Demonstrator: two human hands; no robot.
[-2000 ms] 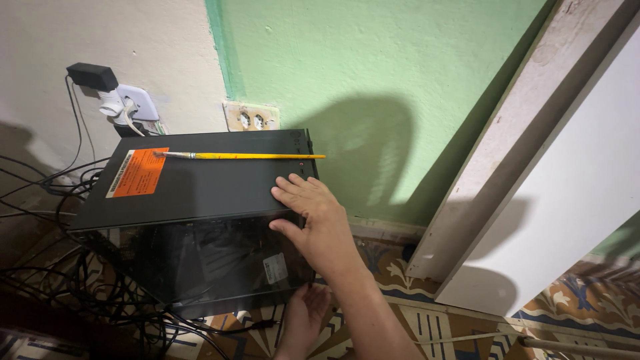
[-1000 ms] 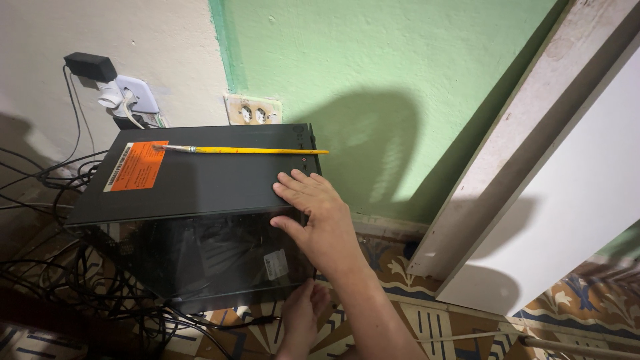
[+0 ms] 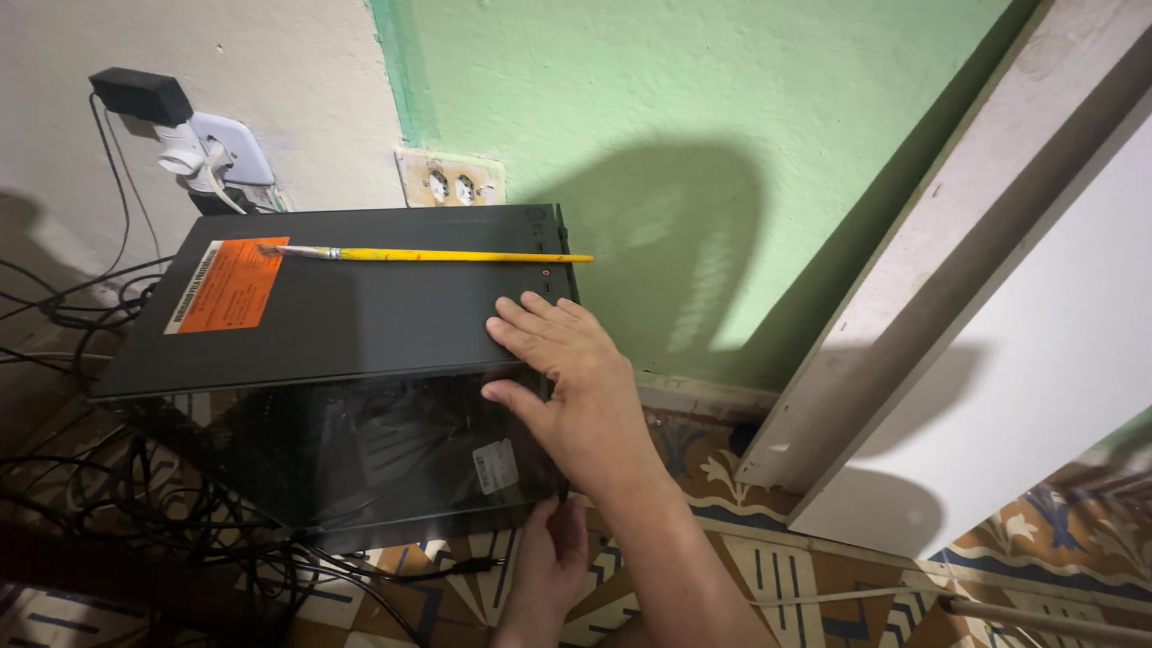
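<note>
A black computer case (image 3: 405,315) with a dark transparent side panel (image 3: 360,450) stands by the wall. On its top lies a paintbrush (image 3: 432,256) with a yellow handle; its bristles rest over an orange label (image 3: 236,286) bearing writing. My right hand (image 3: 567,369) holds the case's upper front corner, fingers on the top and thumb over the side panel's edge. Below it, my left hand (image 3: 551,549) is at the lower front corner of the case; its fingertips are partly hidden, so its hold is unclear. A small white label (image 3: 497,466) is on the side panel.
Black cables (image 3: 180,513) lie tangled left of and below the case. Behind it are a wall socket (image 3: 450,180) and another outlet with a black power adapter (image 3: 141,95). White boards (image 3: 1017,360) lean at the right over the patterned tile floor (image 3: 783,576), near a thin pole (image 3: 1035,616).
</note>
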